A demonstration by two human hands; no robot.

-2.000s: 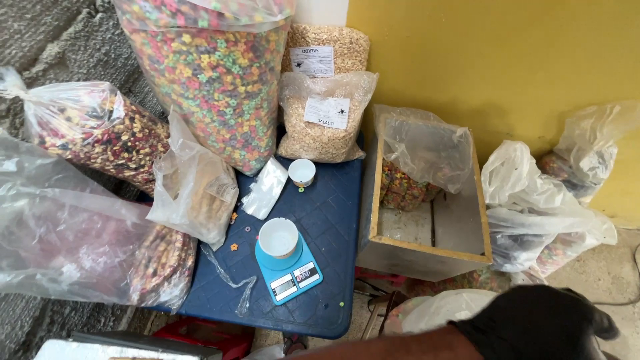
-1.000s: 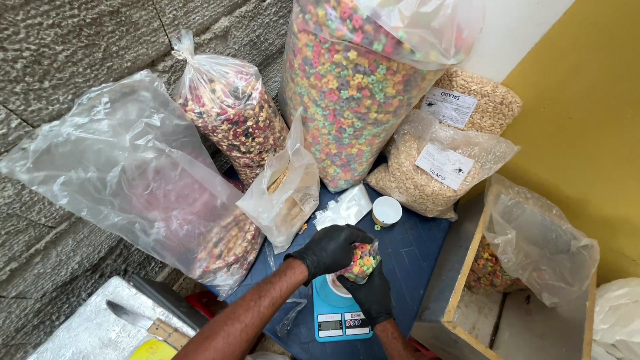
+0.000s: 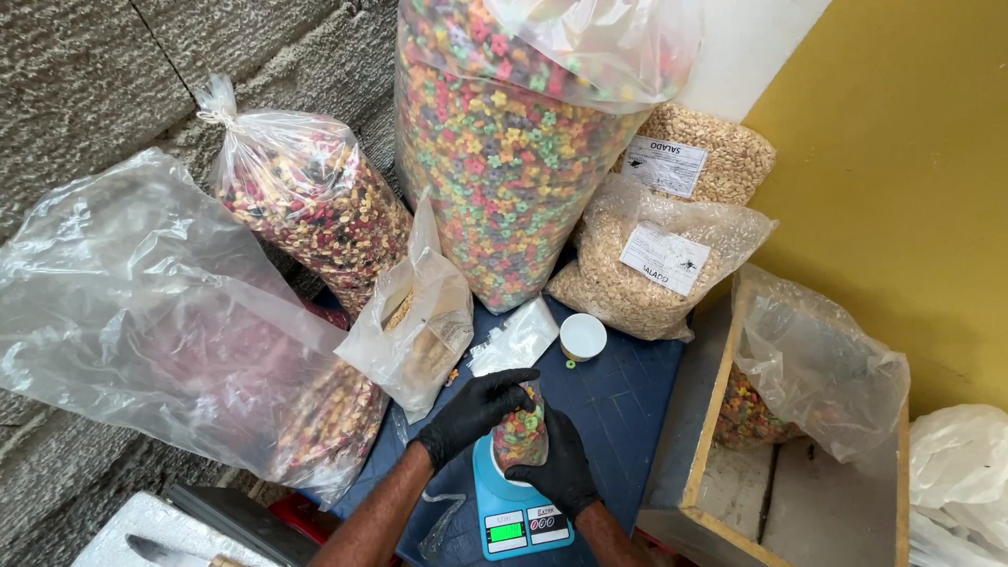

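Both hands wear black gloves. A small clear bag of colourful cereal [image 3: 521,429] is held between them, upright over a white bowl [image 3: 498,463] on a blue digital kitchen scale [image 3: 484,500]. At the bag's upper left, my left hand [image 3: 476,411] pinches its top. My right hand [image 3: 561,465] wraps the bag's lower right side. The scale's display glows green. Behind the hands lie a stack of empty clear bags [image 3: 516,339] and a white paper cup [image 3: 583,337], with one cereal ring beside it.
Big plastic bags of colourful cereal [image 3: 504,157], fruit-and-nut mix [image 3: 315,205] and pale nuts [image 3: 657,260] line the back of the blue table [image 3: 622,402]. A wooden-edged box [image 3: 701,441] stands right, with a cereal bag inside. A knife [image 3: 161,551] lies on a white foam lid [image 3: 126,524] lower left.
The small cereal bag is now held more upright, my left hand at its top. Two seconds ago only one gloved hand showed, at the lower right, and the bowl stood uncovered on the scale.
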